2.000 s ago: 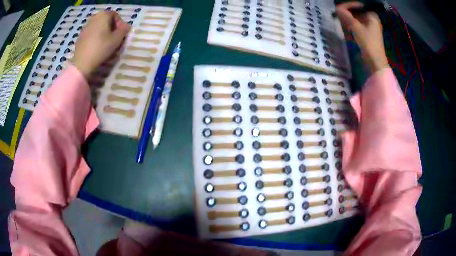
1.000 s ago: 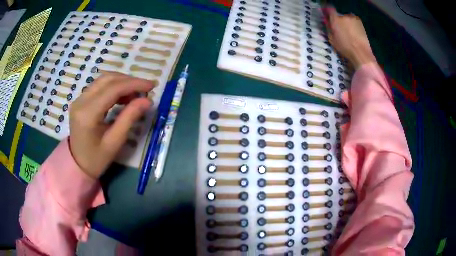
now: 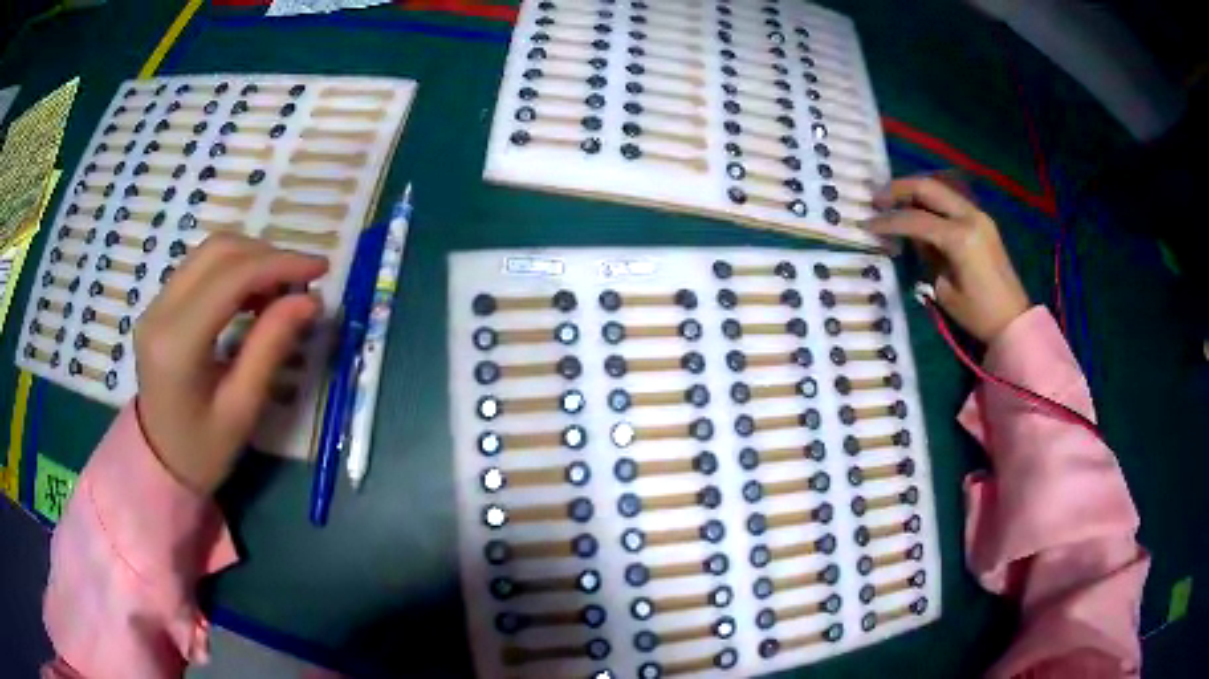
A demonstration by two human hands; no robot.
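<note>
Three white foam trays hold tiny dark round discs at the ends of tan slots: the near tray (image 3: 693, 451), the far tray (image 3: 623, 170) and the left tray (image 3: 385, 113). Some discs in the near tray look bright white. My left hand (image 3: 228, 352) is over the lower part of the left tray, its thumb and forefinger apart and nothing visible between them. My right hand (image 3: 957, 259) is at the far tray's near right corner, fingers bent. Whether it holds anything is unclear. A red wire (image 3: 988, 375) with a pale end lies beside it.
A blue pen (image 3: 342, 385) and a white patterned pen (image 3: 378, 352) lie beside the left tray's right edge. Yellow paper (image 3: 33, 159) is at the left edge. A green label (image 3: 56, 491) is at lower left. Red and blue tape crosses the green mat behind the trays.
My right hand has moved from the far tray's right part to its near right corner, and the wire beside it now shows. My left hand, earlier pinched over the left tray, has opened and come nearer.
</note>
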